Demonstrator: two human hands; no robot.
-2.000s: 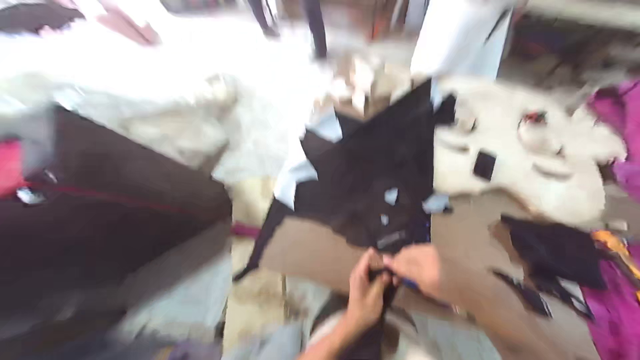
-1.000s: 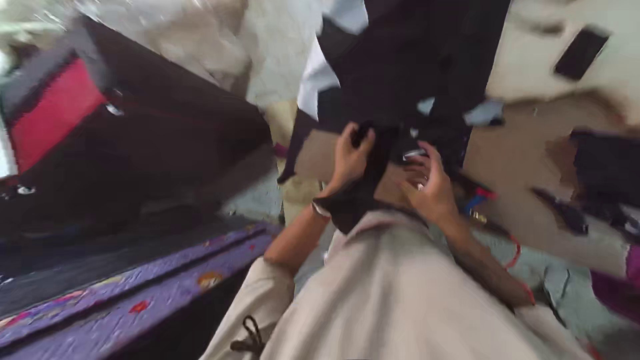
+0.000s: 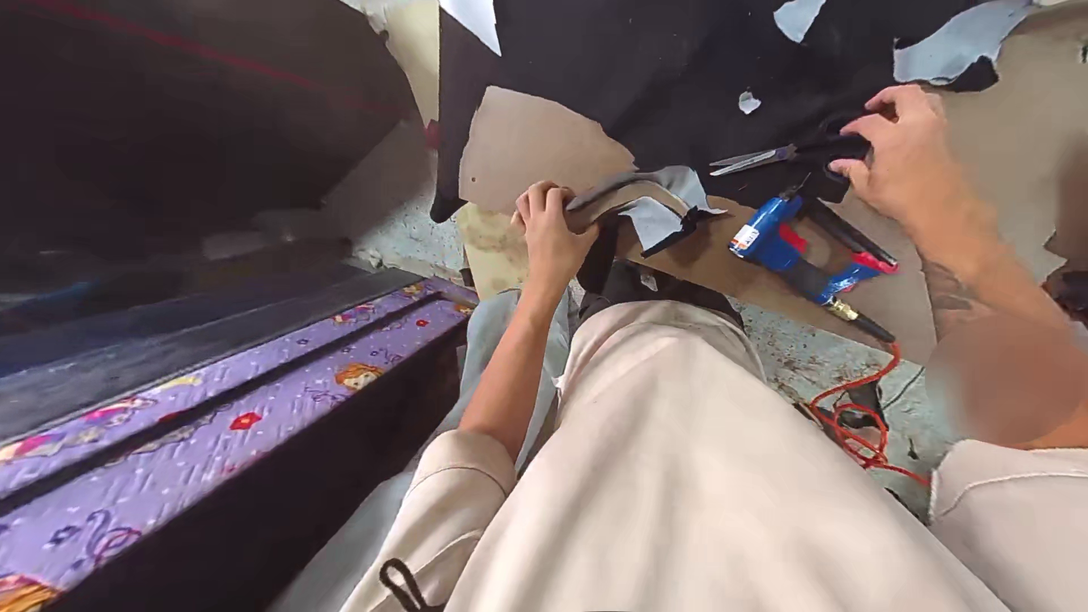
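Observation:
My left hand (image 3: 552,229) grips one end of a curved cardboard strip (image 3: 625,194) partly wrapped in grey and black fabric, whose loose flaps hang at its right end. At the upper right my right hand (image 3: 901,157) is at the black handles of scissors (image 3: 756,160), fingers spread around them; the slightly parted blades point left. Whether it grips them firmly cannot be told. Below the scissors a blue pneumatic staple gun (image 3: 778,238) lies on brown cardboard (image 3: 722,272). Black fabric (image 3: 612,76) spreads across the top, with a brown cardboard piece (image 3: 540,144) on it.
An orange air hose (image 3: 858,408) coils on the floor right of my legs. At the left stand a large dark upholstered piece (image 3: 170,144) and a purple patterned panel (image 3: 280,408). Pale fabric scraps (image 3: 960,51) lie at the upper right.
My right hand has moved right, away from my left hand, to the scissors. The view has shifted, now showing the staple gun more fully.

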